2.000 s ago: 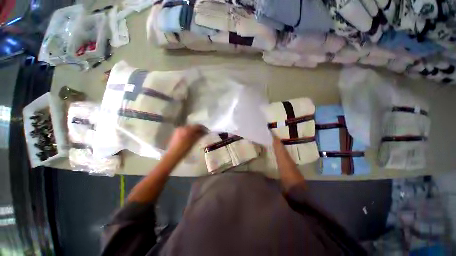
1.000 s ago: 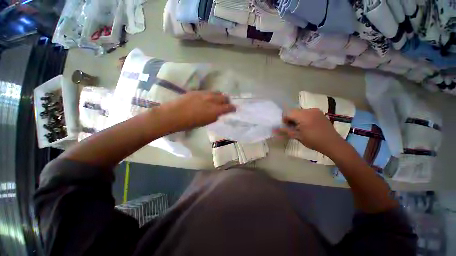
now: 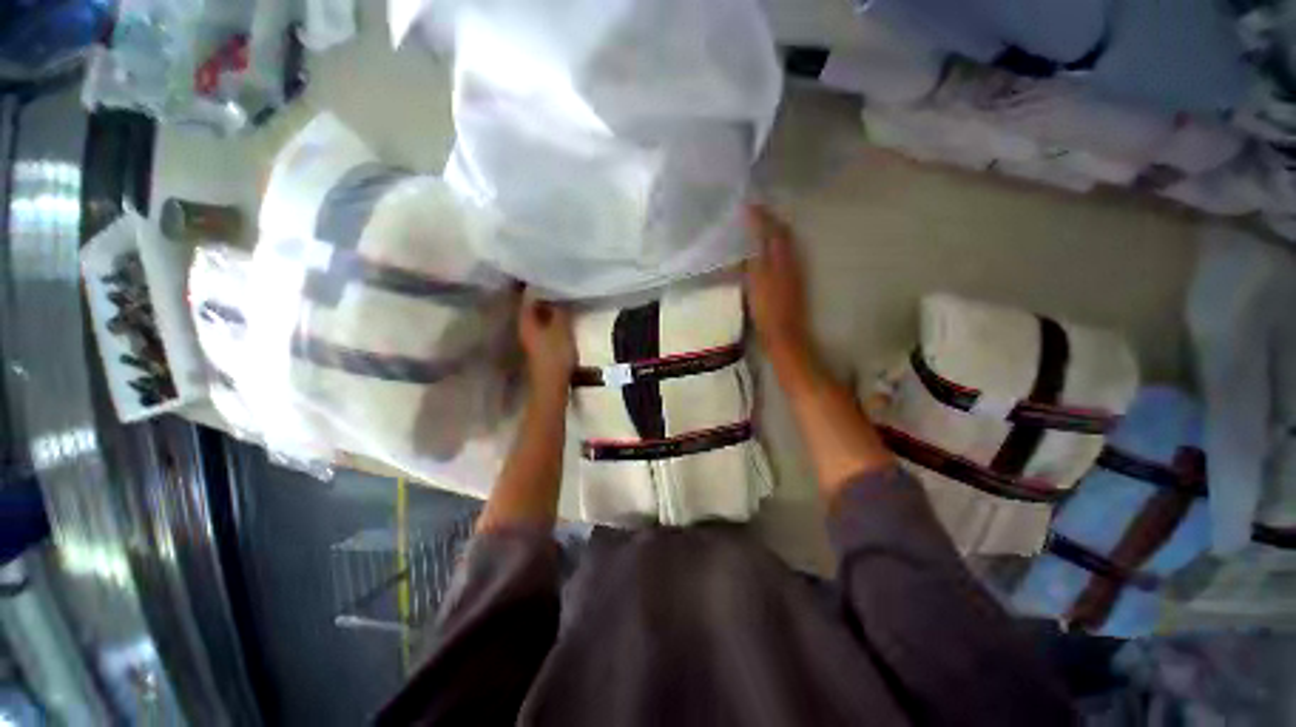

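A cream folded textile bundle (image 3: 697,405) with dark crossing bands lies in front of me near the table's front edge. A frosted plastic bag (image 3: 604,142) is puffed open over its far end, its mouth towards me. My left hand (image 3: 543,330) is at the left side of the bag's mouth and grips the bag's edge. My right hand (image 3: 775,284) is at the right side of the mouth, fingers along the bag's edge; its fingertips are partly hidden, so its grip is unclear.
A bagged bundle (image 3: 391,313) lies at left, beside a white tray of small metal parts (image 3: 135,320). Another cream bundle (image 3: 981,426) and a light-blue bundle (image 3: 1123,518) lie at right. Stacked bundles (image 3: 981,128) line the back. A wire rack (image 3: 377,575) stands on the floor.
The bag has opened out and moved away from me, over the bundle's far end. My hands have moved to its two sides. The cream bundle in front now lies straighter and more exposed.
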